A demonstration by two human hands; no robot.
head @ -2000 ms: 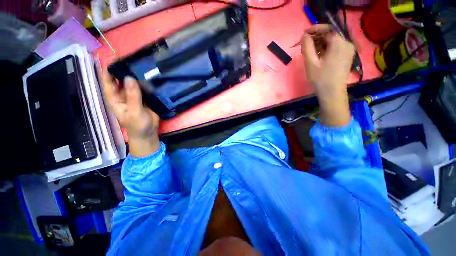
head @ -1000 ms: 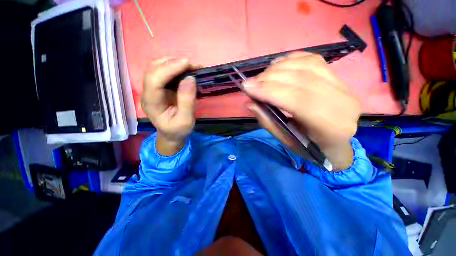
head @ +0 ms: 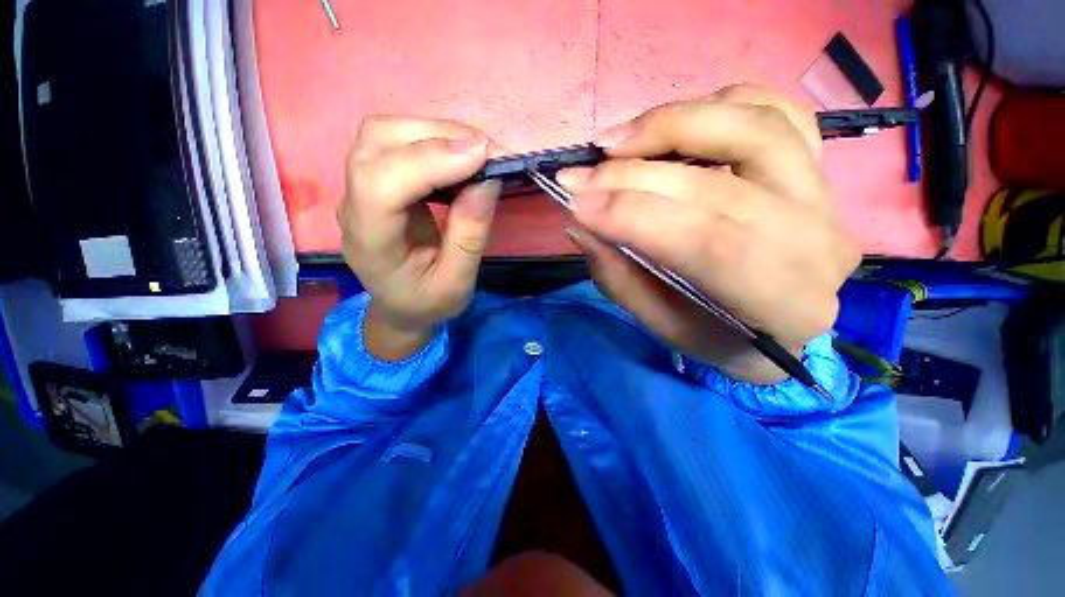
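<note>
The opened tablet (head: 543, 161) is held edge-on above the front edge of the bench, so only a thin black side shows. My left hand (head: 411, 216) pinches its left end between thumb and fingers. My right hand (head: 724, 216) holds the tweezers (head: 689, 289) like a pen, with other fingers against the tablet. The tweezer tips touch or nearly touch the tablet's edge near its left part. My right hand hides much of the tablet; its right end shows beyond the knuckles. The tablet's inside cannot be seen.
A small black pad (head: 856, 68) lies on the red-pink mat (head: 467, 58) beside a clear film. A blue pen (head: 909, 99) and a thick black corded stick (head: 938, 128) lie at right. Stacked black slabs with white sheets (head: 111, 140) stand at left. Bins with parts sit below.
The tablet went from lying tilted over the mat to edge-on between both hands. My right hand came in from the right with the tweezers. Since one second ago, the tablet's visible edge has become more level.
</note>
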